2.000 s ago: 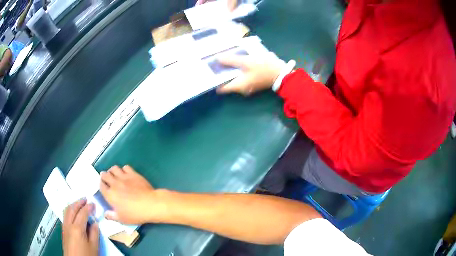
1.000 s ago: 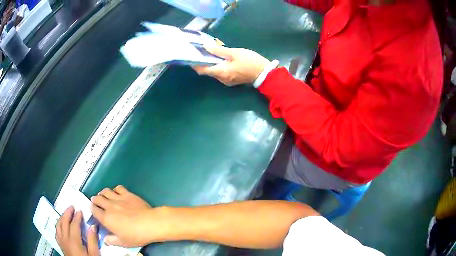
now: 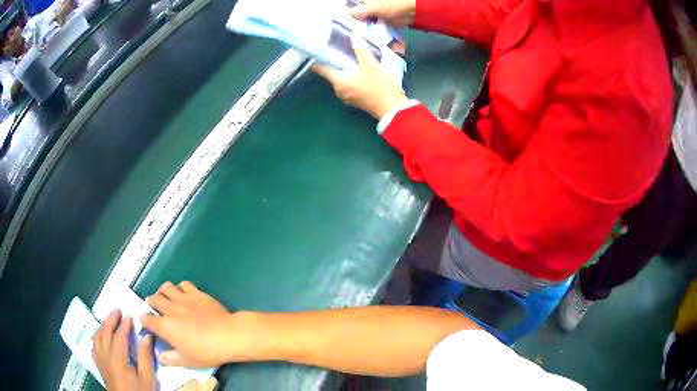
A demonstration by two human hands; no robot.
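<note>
A pale blue and white carton blank (image 3: 79,333) lies at the lower left, over the belt's side rail and the worktop edge. My left hand (image 3: 122,353) is on its near part, fingers bent over it, wrist cut off by the bottom edge. My right hand (image 3: 187,324) lies on the other side, fingertips on the card, close to my left hand. A dark grey-violet window panel (image 3: 140,336) shows between the hands. A tan kraft piece (image 3: 200,384) sticks out at the lower edge. The undersides of both hands are hidden.
A neighbouring worker in red (image 3: 565,145) sits on a blue stool (image 3: 527,309) and holds pale blanks (image 3: 294,27) over the belt edge. The green worktop (image 3: 290,206) lies between us. The white rail (image 3: 179,179) borders the dark conveyor belt (image 3: 92,206). Another person's legs show at right.
My hands stay on the blank, with little movement since one second ago. The neighbour's blanks have moved up and right, and both of that worker's hands are now on them.
</note>
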